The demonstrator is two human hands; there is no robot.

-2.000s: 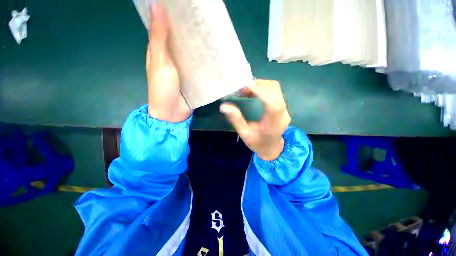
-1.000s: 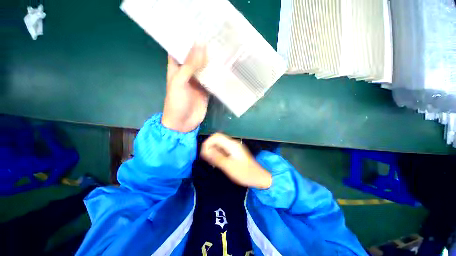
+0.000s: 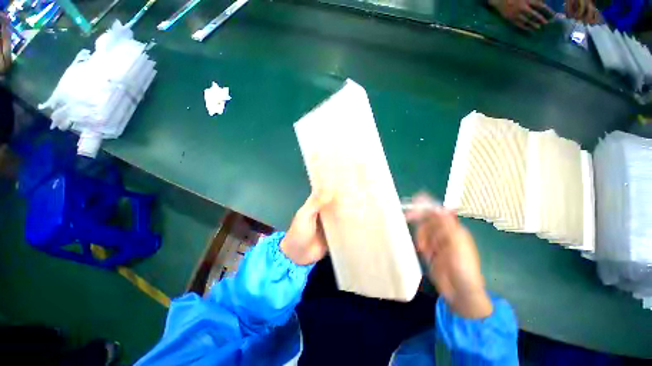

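A thick cream leaflet bundle [image 3: 361, 200] stands out over the table's near edge, tilted, its long side running away from me. My left hand [image 3: 309, 232] grips its left side. My right hand [image 3: 449, 246] is blurred beside its right side, fingers bent, with a small shiny bit of clear film [image 3: 415, 207] at the fingertips. Fanned folded leaflets [image 3: 525, 182] lie in an overlapping row to the right. Frosted sleeve bags [image 3: 629, 214] are piled right of them.
A crumpled white scrap [image 3: 216, 98] and a loose white bagged pile [image 3: 107, 86] lie at the left. Slim light bars [image 3: 220, 19] lie at the far left. Another person's hands [image 3: 527, 11] are at the top right. A blue stool [image 3: 89, 214] and an open carton [image 3: 229, 250] are below the table edge.
The view has shifted, showing more table at left and back. The bundle has turned more upright in my left hand. My right hand has moved from near my chest to the bundle's right side.
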